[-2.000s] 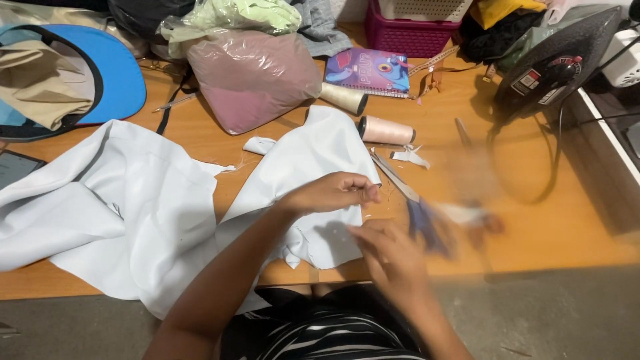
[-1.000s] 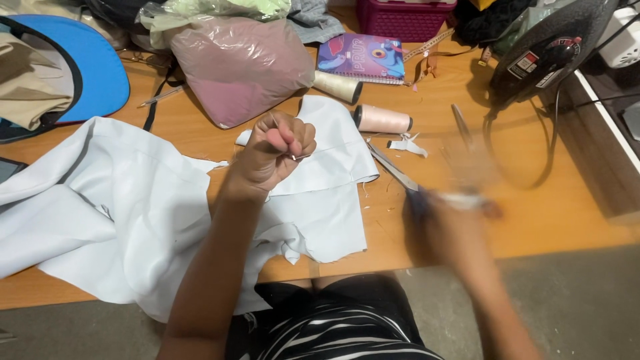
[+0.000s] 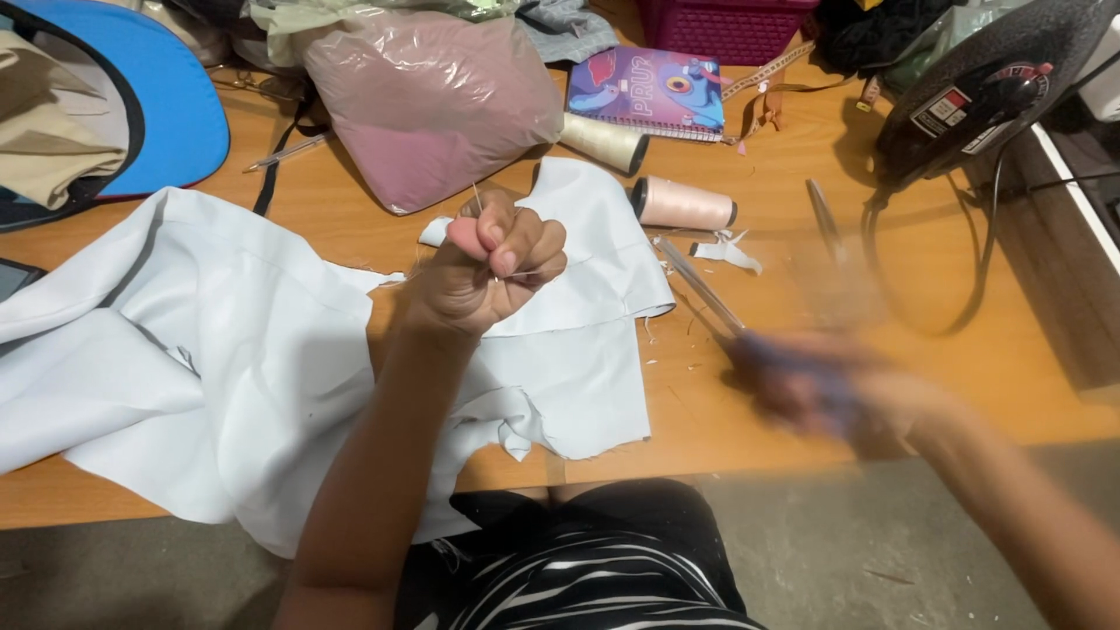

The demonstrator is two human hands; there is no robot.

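My left hand (image 3: 507, 249) is raised over the white fabric (image 3: 577, 367), its fingers closed on a thin needle (image 3: 478, 197) that points up; a fine strand shows by the fingers. More white fabric (image 3: 254, 350) lies bunched on the left. My right hand (image 3: 814, 385) is badly blurred at the blue handles of a pair of scissors (image 3: 709, 289); whether it grips them cannot be told. The scissors' blades point up and left. A second pointed metal blade (image 3: 822, 214) lies beyond, its lower part blurred. White scraps (image 3: 728, 252) lie near a pale pink thread cone (image 3: 685, 203).
A clothes iron (image 3: 971, 96) stands at the right with its cord curving over the wooden table (image 3: 927, 385). Along the back are a cream thread cone (image 3: 605, 143), a spiral notebook (image 3: 647, 92), a plastic bag of pink material (image 3: 437, 105) and a magenta basket (image 3: 726, 31). A blue cap (image 3: 179, 96) lies left.
My left hand has risen from the fabric's right edge and moved left, its fingers now closed. My right hand has moved right, away from it, to the scissors' handles.
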